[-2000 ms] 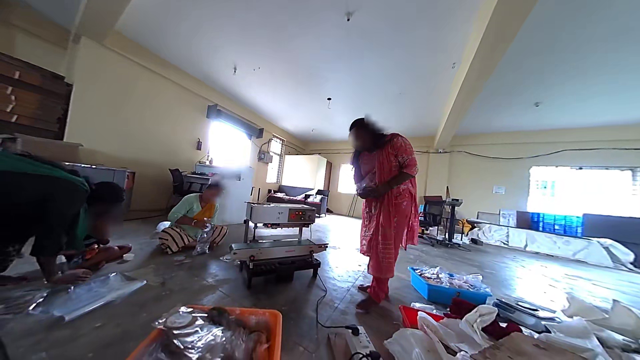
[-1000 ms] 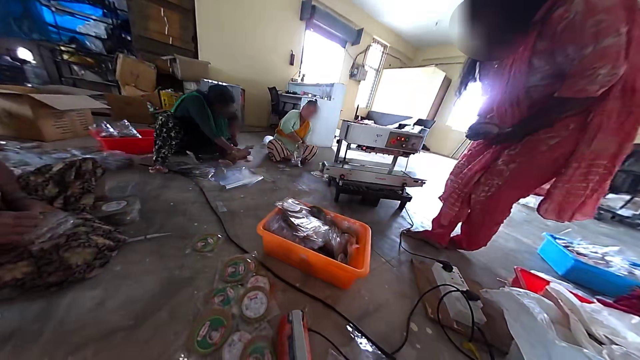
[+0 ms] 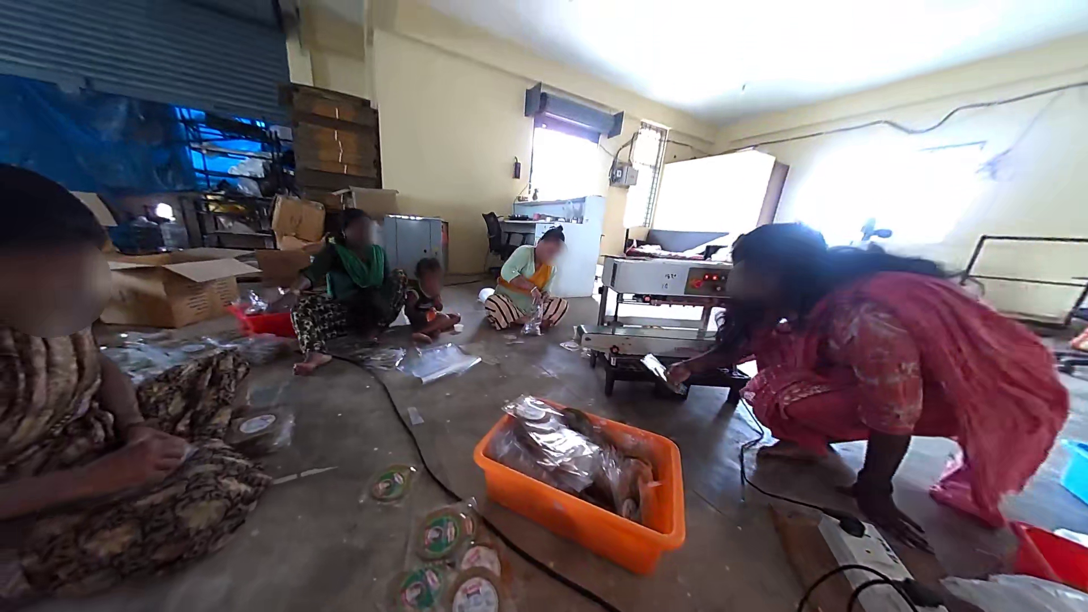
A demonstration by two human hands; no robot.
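Observation:
Neither my left hand nor my right hand shows in the head view. In front of me on the floor stands an orange plastic tub (image 3: 586, 518) filled with clear plastic packets (image 3: 552, 442). Left of the tub lie several round labelled packets (image 3: 444, 534) in clear film. Behind it is a band sealing machine (image 3: 654, 285) with a conveyor. A person in red (image 3: 909, 365) crouches at the right of the machine, one hand on a shiny packet (image 3: 659, 372) by its base and the other hand on the floor.
A black cable (image 3: 399, 425) runs across the floor left of the tub. A power strip (image 3: 867, 552) lies at the lower right. Several people sit on the floor at the left and back, near a cardboard box (image 3: 174, 289), a red tub (image 3: 259, 321) and plastic bags (image 3: 438, 363).
The person in red, standing in both earlier frames, now crouches beside the sealing machine. The view has swung left since the first frame.

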